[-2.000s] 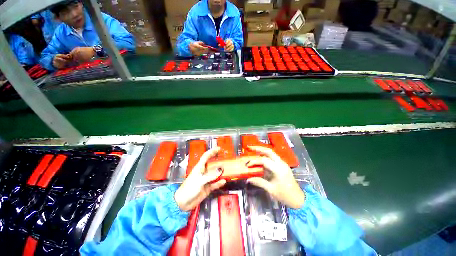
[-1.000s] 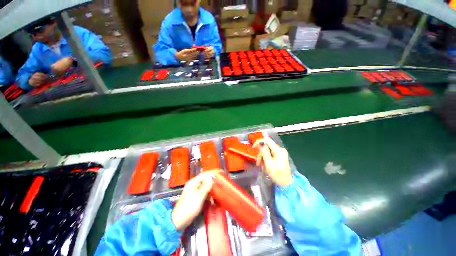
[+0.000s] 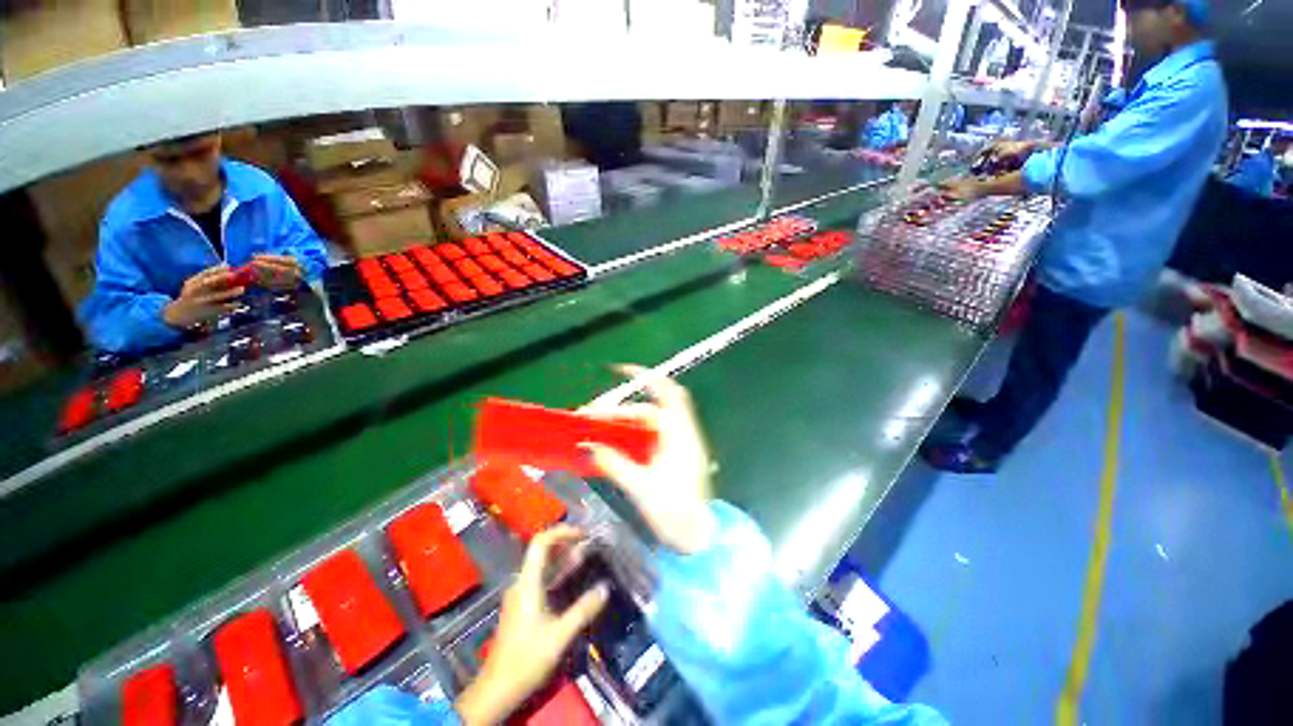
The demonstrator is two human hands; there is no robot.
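My right hand (image 3: 662, 461) holds a flat red back cover (image 3: 532, 431) raised above the far edge of the clear tray (image 3: 199, 624). My left hand (image 3: 532, 638) is low over the tray, finger and thumb around a dark phone (image 3: 579, 570); its lower part is hidden by the hand. A row of red-backed phones (image 3: 350, 610) lies in the tray's far pockets. Another red piece (image 3: 564, 705) shows below my left hand in the near row.
A green belt (image 3: 426, 411) with pale edges runs past the tray. Across it, a person in blue (image 3: 199, 241) works beside a black tray of red covers (image 3: 461, 277). Farther along lie red pieces (image 3: 787, 241) and stacked clear trays (image 3: 943, 263), by a standing person (image 3: 1134, 185).
The view has turned right. My right hand has lifted a red cover. My left hand no longer holds the long red piece and is now at a dark phone.
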